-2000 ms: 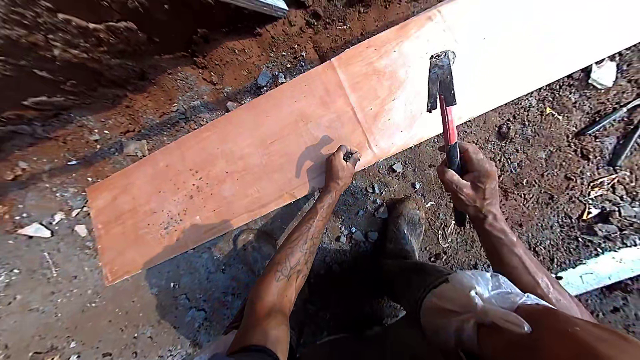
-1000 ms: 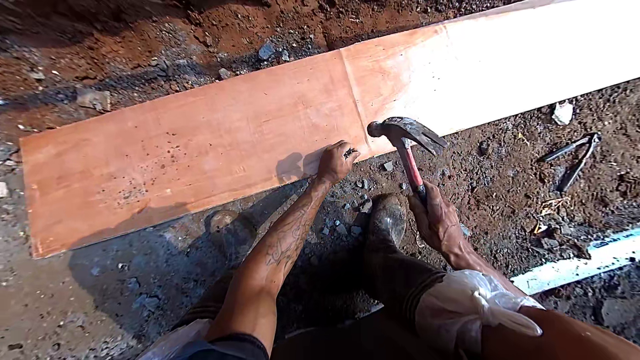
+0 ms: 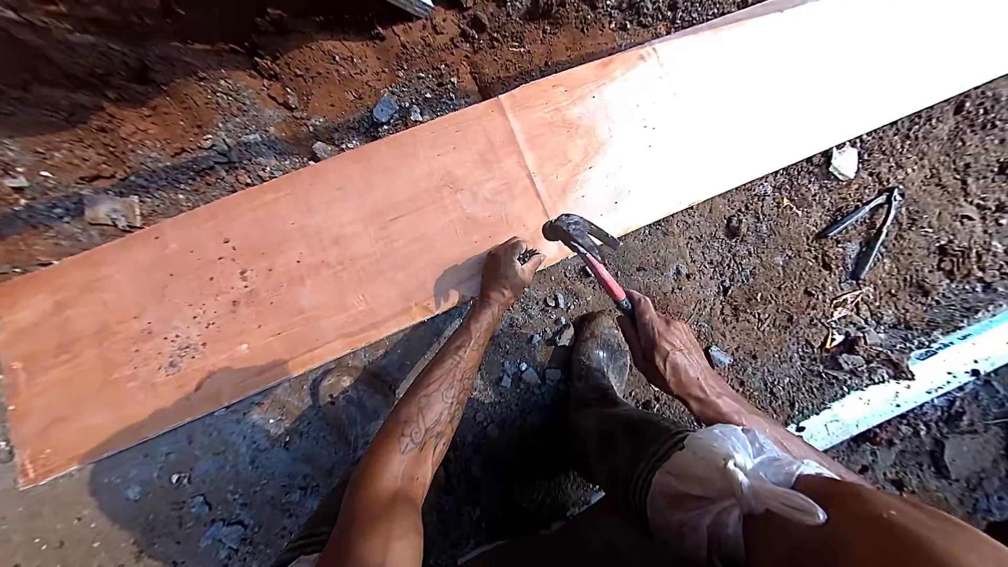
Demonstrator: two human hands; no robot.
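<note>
My right hand [image 3: 665,342] grips the dark handle of a claw hammer [image 3: 587,244] with a red shaft. The hammer's head is over the near edge of a long reddish wooden board [image 3: 331,236], just right of my left hand. Curled at that same edge, my left hand [image 3: 508,272] holds several small dark nails [image 3: 528,255] between fingers and thumb. A raised seam crosses the board close to the hammer's head, and the board's right part is bright with glare. Whether the hammer touches the board I cannot tell.
Pincers [image 3: 870,228] lie with handles apart on the muddy ground at the right, near a pale stone [image 3: 844,162]. A white pipe [image 3: 906,390] bearing writing lies at lower right. My muddy boot [image 3: 600,354] stands below the board. Loose stones are scattered about.
The hammer's head was raised over the board two seconds ago; it is now lower, beside my left hand. My left hand stays at the board's near edge. The view has shifted.
</note>
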